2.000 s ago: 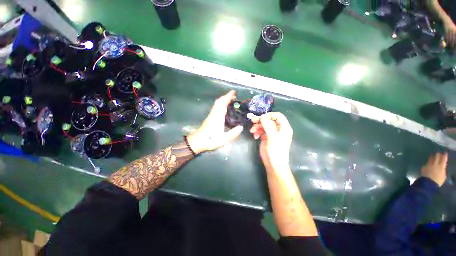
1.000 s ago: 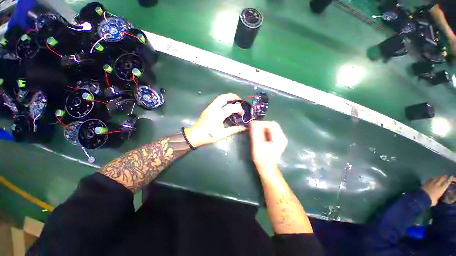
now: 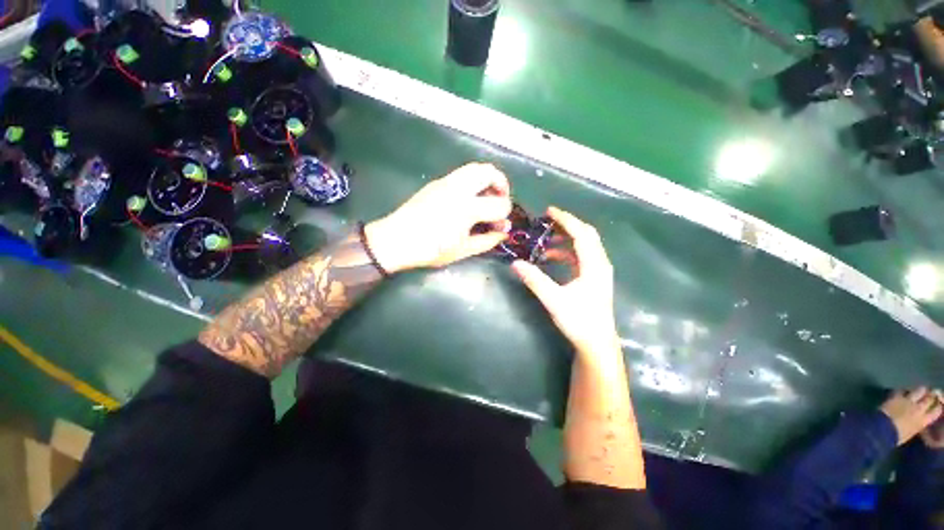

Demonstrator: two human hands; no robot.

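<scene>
A small black wired unit is between my hands above the dark green mat, with a bit of red wire showing. My left hand is closed at its left side, the fingers curled onto it. My right hand is curved around its right side, thumb and fingers apart with the unit between them. The fingers and blur hide its details. A pile of black unfinished units with green-tipped parts, red wires and shiny round boards lies at the left.
A pale metal strip crosses beyond the mat. A black cylindrical housing stands past it. More black housings and parts lie at the right. Another person's hands are at the lower right edge.
My right hand has opened from a pinch and moved around the unit's right side. The unit has turned, and its shiny board no longer shows clearly. The cylinders beyond have shifted left in view.
</scene>
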